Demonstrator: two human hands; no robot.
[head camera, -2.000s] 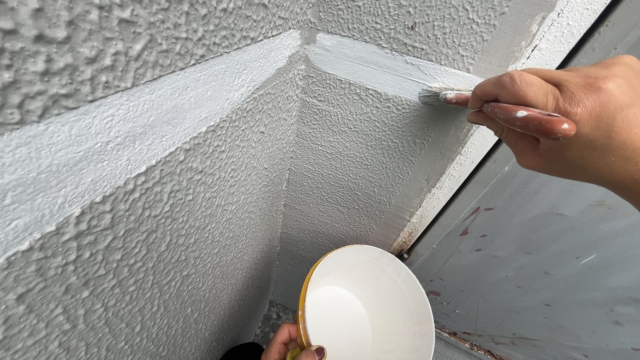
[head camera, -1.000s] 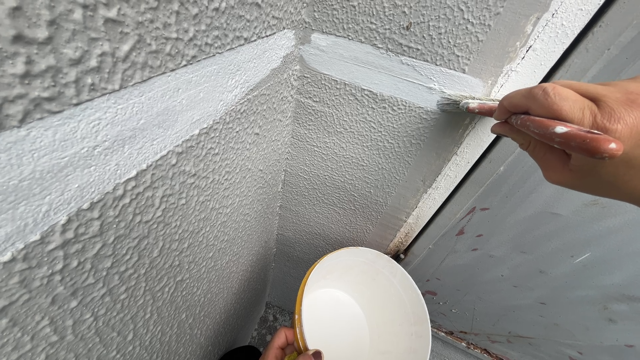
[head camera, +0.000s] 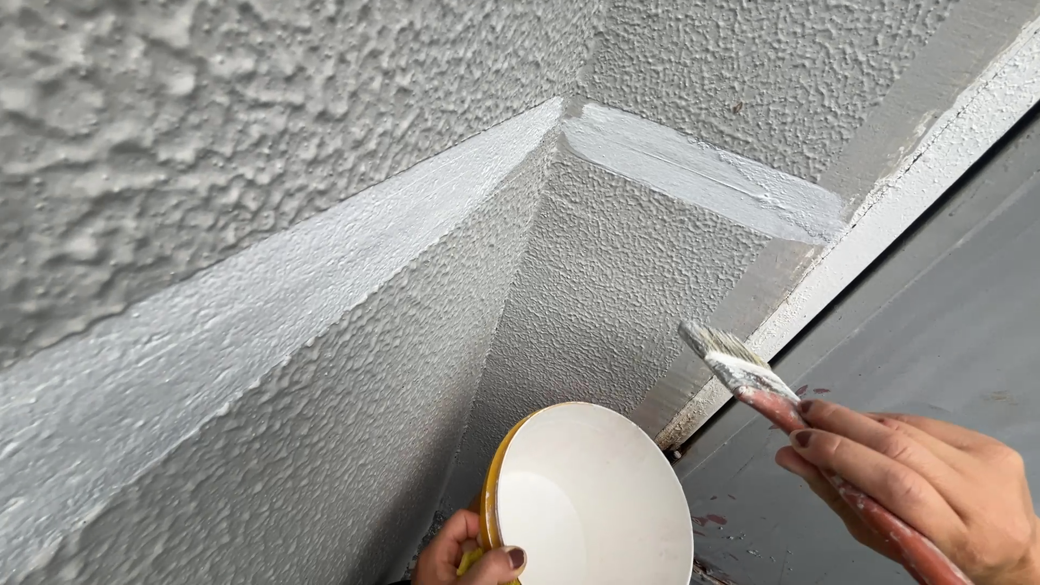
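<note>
My right hand (head camera: 918, 479) grips the red handle of a paintbrush (head camera: 747, 366) whose bristles and ferrule are coated with white paint. The brush points up and left, apart from the wall, above and right of a round container (head camera: 593, 496). That container has a yellow outside and a white inside, with white paint in the bottom. My left hand (head camera: 471, 552) holds its rim at the lower left, thumb over the edge. A white painted band (head camera: 707, 171) crosses the right-hand wall below the corner, and another painted band (head camera: 284, 284) runs along the left wall.
Grey textured walls (head camera: 617, 268) meet in an inside corner. A smooth grey strip (head camera: 756, 284) and a white frame edge (head camera: 910, 187) border the right wall. Beyond them lies a grey panel (head camera: 934, 325) with dark red marks.
My right hand has moved the brush down, off the right end of the white band and toward the container. My left hand still holds the container.
</note>
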